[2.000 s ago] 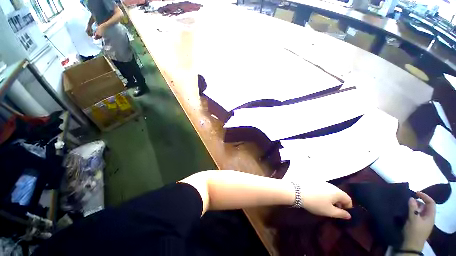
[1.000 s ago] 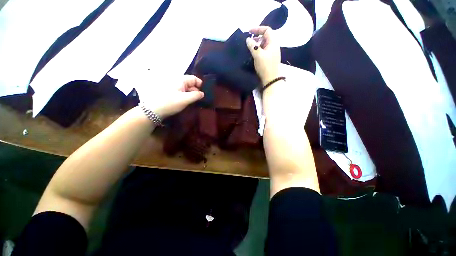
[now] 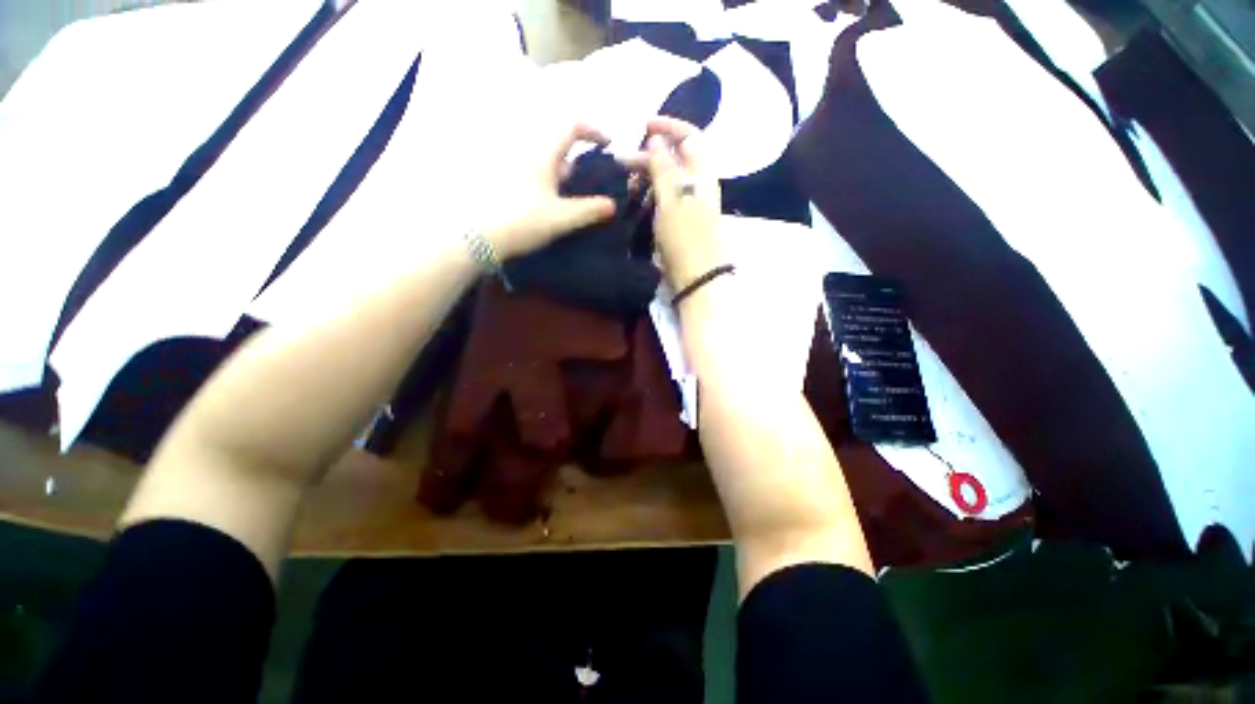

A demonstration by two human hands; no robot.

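Dark, near-black cut pieces (image 3: 585, 268) lie at the centre under my hands. My left hand (image 3: 558, 206) grips a bunched part of the dark fabric between thumb and fingers. My right hand (image 3: 674, 172) is close beside it, with its fingertips at the right edge of the same dark fabric. Whether the right fingers pinch it or hold a pen cannot be told. Dark red-brown cut pieces (image 3: 537, 385) with stepped ends lie below, near the table edge.
The brown table edge (image 3: 619, 530) runs along the front. A smartphone (image 3: 878, 360) with lit text and a red ring (image 3: 968, 492) lie right of my right forearm. White pattern pieces (image 3: 1018, 220) lie over dark panels (image 3: 950, 248). A curved white piece (image 3: 757, 110) is above my hands.
The view has turned down to the table since the oldest frame. Since the last one, my left hand has moved up and right onto the dark fabric, and my hands have come together.
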